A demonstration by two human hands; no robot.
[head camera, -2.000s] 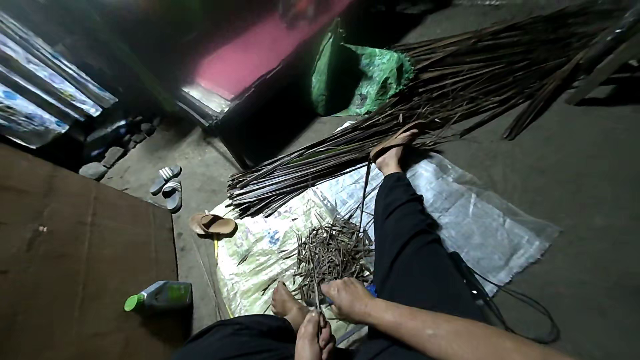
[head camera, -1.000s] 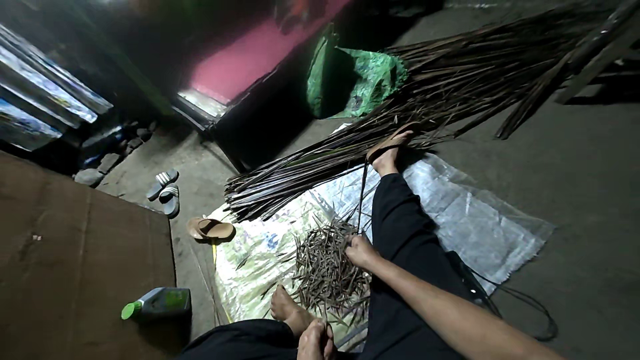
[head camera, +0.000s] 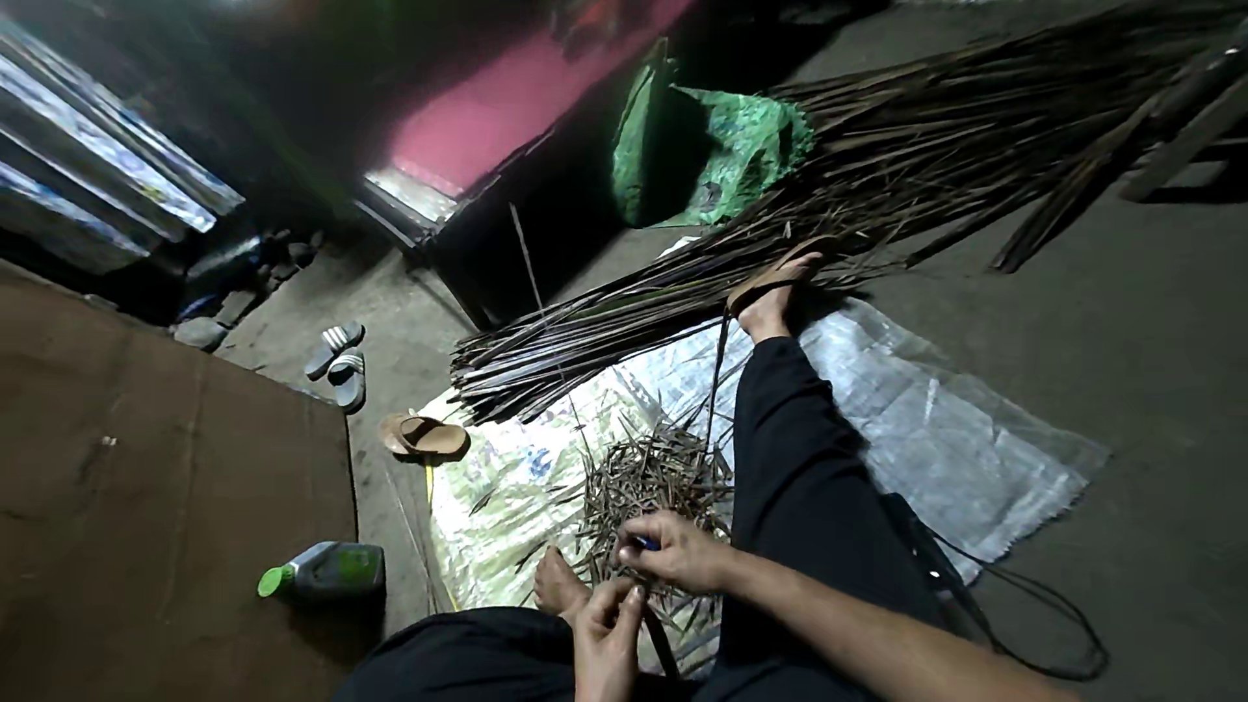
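My right hand (head camera: 678, 553) is closed around a small blue-handled tool (head camera: 643, 542), its working end not clear, above the pile of short dry strips (head camera: 658, 478). Just below and to the left, my left hand (head camera: 609, 624) pinches a thin dark strip (head camera: 639, 583) between thumb and fingers. The two hands are close together. A dark strip (head camera: 720, 380) runs down from my sandalled foot (head camera: 775, 292) towards the pile. Past that foot lies a long bundle of dry stalks or leaf ribs (head camera: 585, 341). My bare foot (head camera: 560, 585) rests beside the left hand.
Flattened woven plastic sacks (head camera: 936, 429) cover the floor under the pile. A tan sandal (head camera: 429, 438), striped slides (head camera: 347, 375) and a green-capped bottle (head camera: 336, 571) are at the left. A green sack (head camera: 751, 146) stands behind the bundle. A black cord (head camera: 1063, 604) loops at the right.
My right hand has come back from the upper part of the pile to beside my left hand. A thin strip now stands up over the bundle, left of the pile.
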